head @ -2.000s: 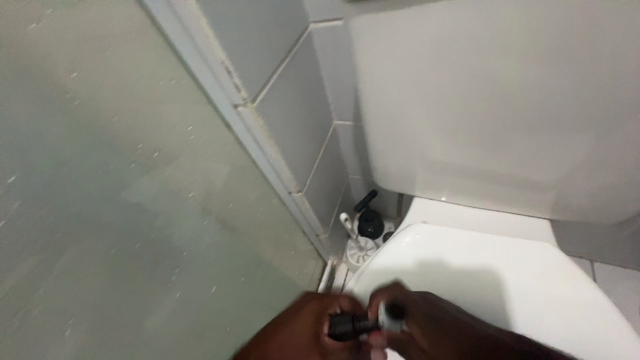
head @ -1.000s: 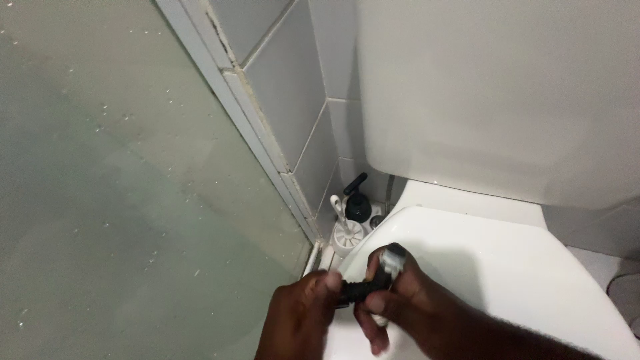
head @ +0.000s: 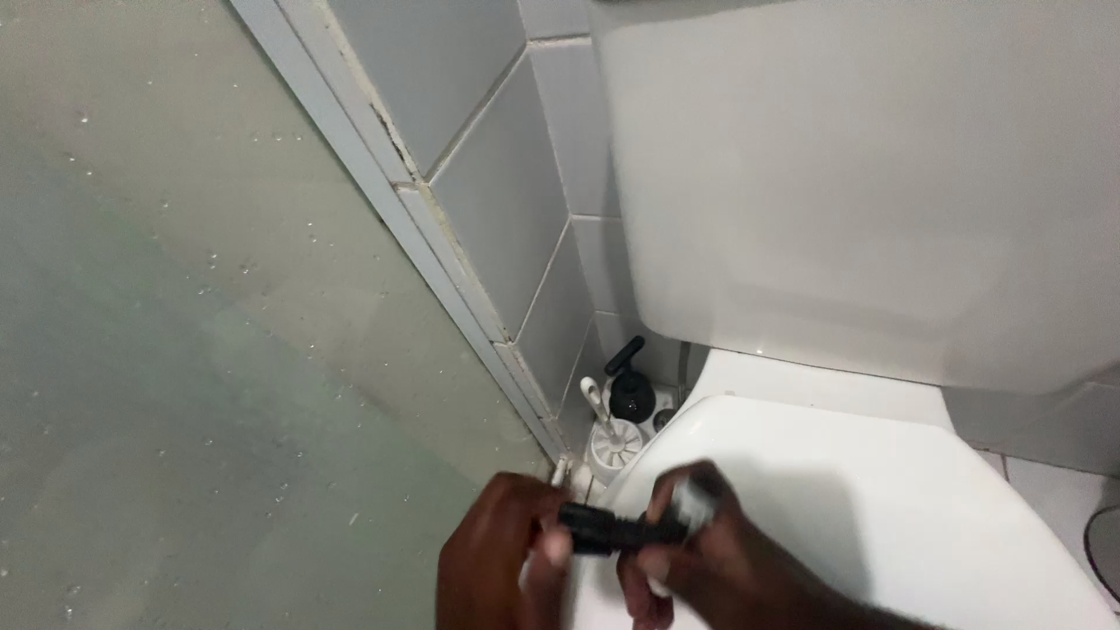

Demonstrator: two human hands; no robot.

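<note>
Both hands are low in the head view, above the near left edge of a closed white toilet lid (head: 787, 472). Between them lies a small black fitting (head: 617, 530) with a whitish end, too blurred to identify more exactly. My left hand (head: 512, 551) has its thumb and fingers on the black left end. My right hand (head: 700, 542) is wrapped around the other end, where the pale tip (head: 696, 503) sticks out by the index finger. Something pale, partly hidden, shows below the right fingers.
A frosted glass panel (head: 219, 350) with water drops fills the left side. Beside the toilet stand a white toilet brush holder (head: 616, 444) and a black plunger-like object (head: 632, 395). The white cistern (head: 840, 192) rises behind; a dark cable (head: 1098, 542) lies at far right.
The black fitting stays between both hands. The left fingers have shifted on it since a second ago, and more of its black left end shows.
</note>
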